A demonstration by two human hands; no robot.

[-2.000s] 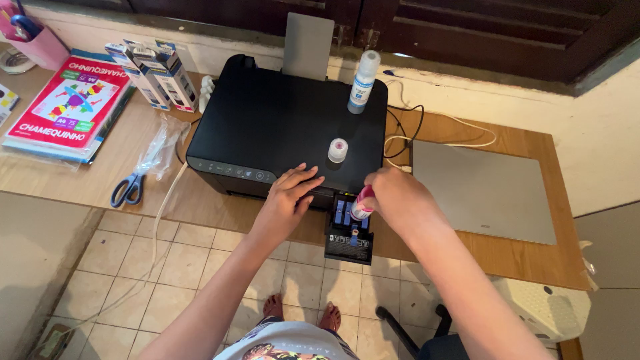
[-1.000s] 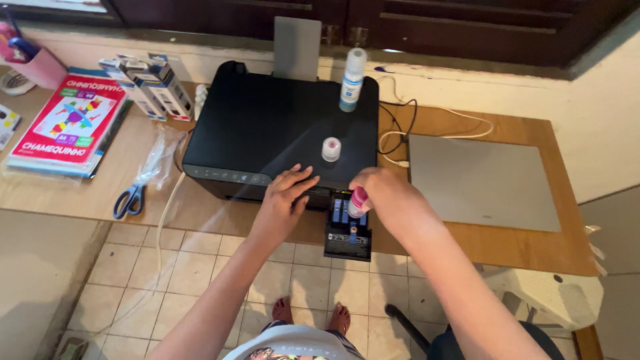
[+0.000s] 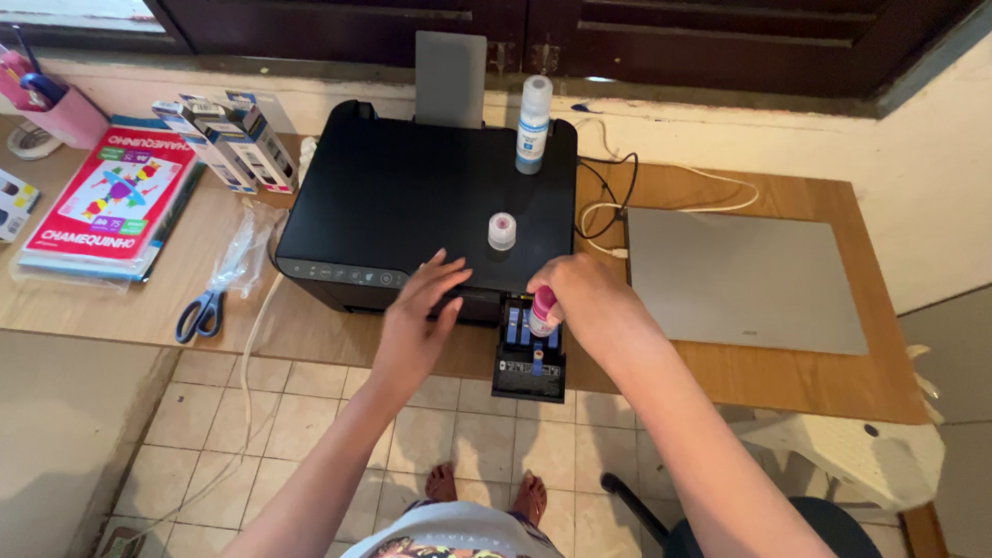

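Note:
My right hand (image 3: 585,302) holds a magenta ink bottle (image 3: 542,311), tilted over the open ink tank compartment (image 3: 530,380) at the front right of a black printer (image 3: 434,186). Blue tank caps show around the bottle; its lower contact with the tank is hard to tell. My left hand (image 3: 422,322) is spread, empty, by the printer's front edge, just right of the control panel (image 3: 341,271). A translucent bottle cap (image 3: 502,232) stands on the printer lid. Farther back on the lid stands a cyan ink bottle (image 3: 532,128), upright.
Right of the printer lie cables (image 3: 612,205) and a closed grey laptop (image 3: 748,283). To the left are scissors (image 3: 203,314), a clear plastic wrapper (image 3: 244,252), ink boxes (image 3: 232,147), a red paper pack (image 3: 112,198) and a pink holder (image 3: 74,116). A white cable (image 3: 252,341) hangs over the desk edge.
My left hand has lifted slightly, its fingers more spread. The right hand stays at the tank with the magenta bottle.

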